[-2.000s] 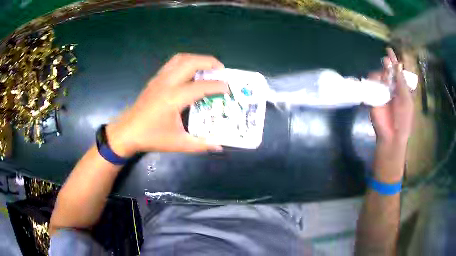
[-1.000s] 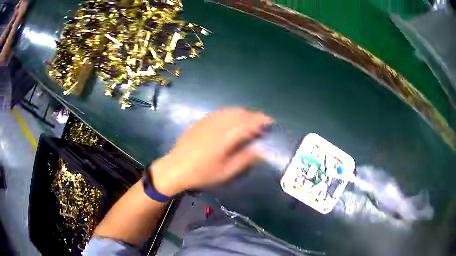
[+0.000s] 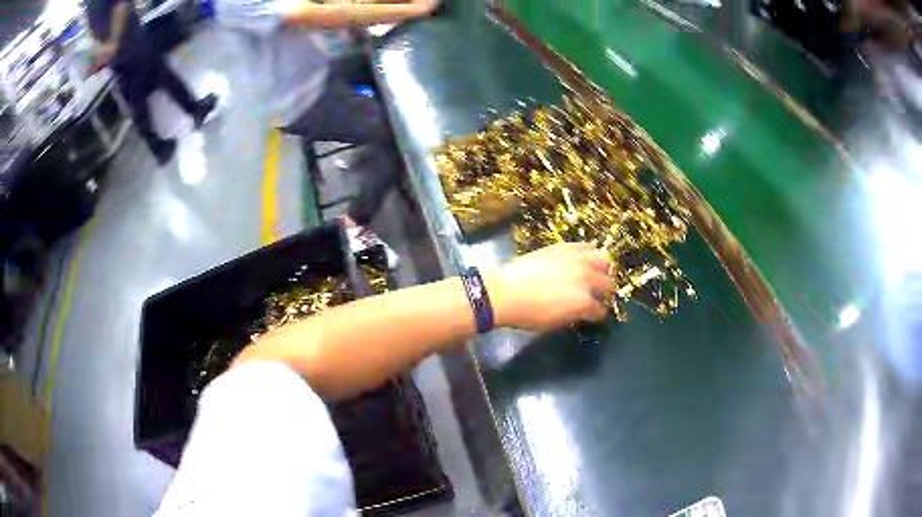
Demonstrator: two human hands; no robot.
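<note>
A loose, tangled pile of gold brass contact strips (image 3: pixel 576 182) lies on the dark green bench top. My left hand (image 3: pixel 556 287) is at the near lower edge of the pile, palm down with the fingers curled at the strips. Its fingertips are blurred, and whether they grip a strip cannot be told. A corner of the white housing (image 3: pixel 700 508) shows at the bottom edge, cut off by the picture. My right hand is out of view.
A black crate (image 3: pixel 243 293) with gold strips stands beside the bench, under my left forearm. The brown bench edge (image 3: pixel 728 247) borders a brighter green surface (image 3: pixel 687 111). One person (image 3: pixel 152 71) stands in the aisle; another person's arm (image 3: pixel 354 12) reaches in at the top.
The view has turned left toward the pile and crate. My left hand has left the housing and moved to the strips. The housing has shifted to the bottom edge of the picture.
</note>
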